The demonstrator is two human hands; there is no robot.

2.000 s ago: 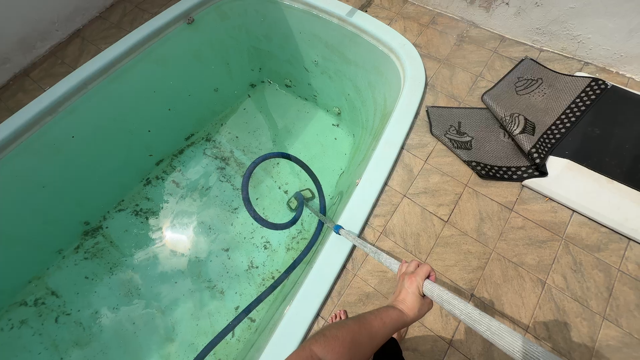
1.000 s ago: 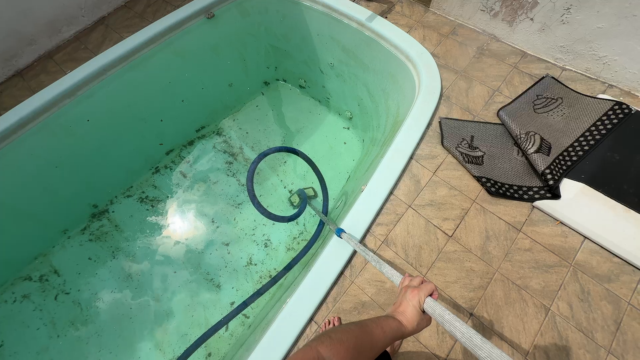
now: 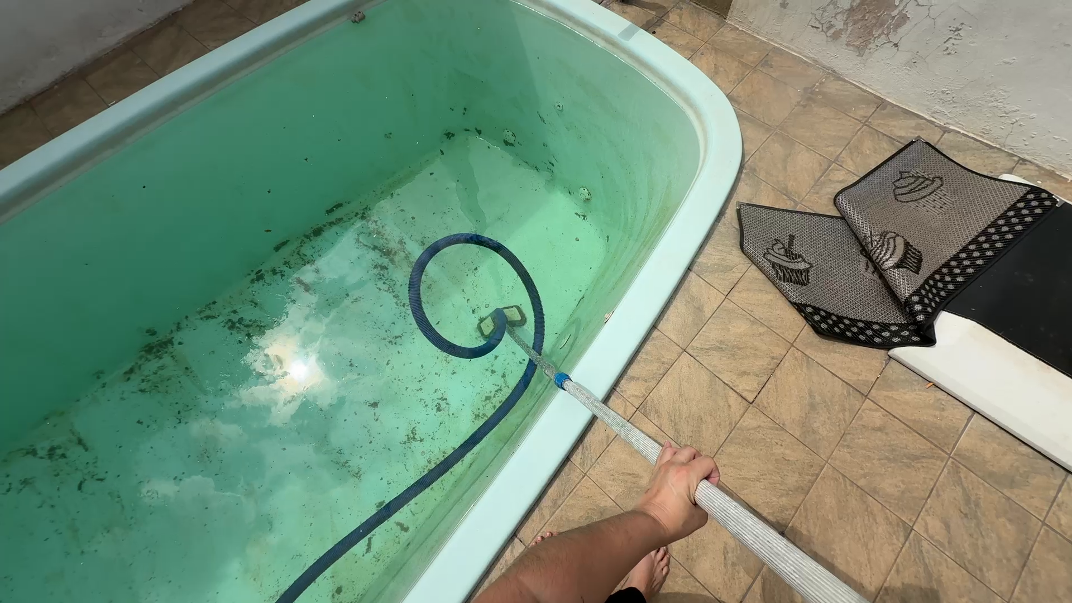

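My left hand point(image 3: 682, 490) is closed around a ribbed, light grey telescopic pole point(image 3: 754, 528), palm down, beside the pool. The pole slants over the pale rim point(image 3: 536, 452) of a green fiberglass pool, and its blue collar point(image 3: 561, 380) lies near the inner edge. Under the water, a pool vacuum head point(image 3: 502, 321) is at the pole's far end. A dark blue hose point(image 3: 414, 490) loops around the head and runs out of view at the bottom. Dark debris point(image 3: 335, 226) is scattered over the pool floor and along its edge. My right hand is out of view.
Brown tiles point(image 3: 695, 402) surround the pool. At the right, a folded grey mat with cupcake patterns point(image 3: 946, 201) lies partly over a black and white panel point(image 3: 997, 394). A weathered white wall point(image 3: 988, 75) stands behind. My bare foot point(image 3: 649, 574) is on the tiles below my forearm.
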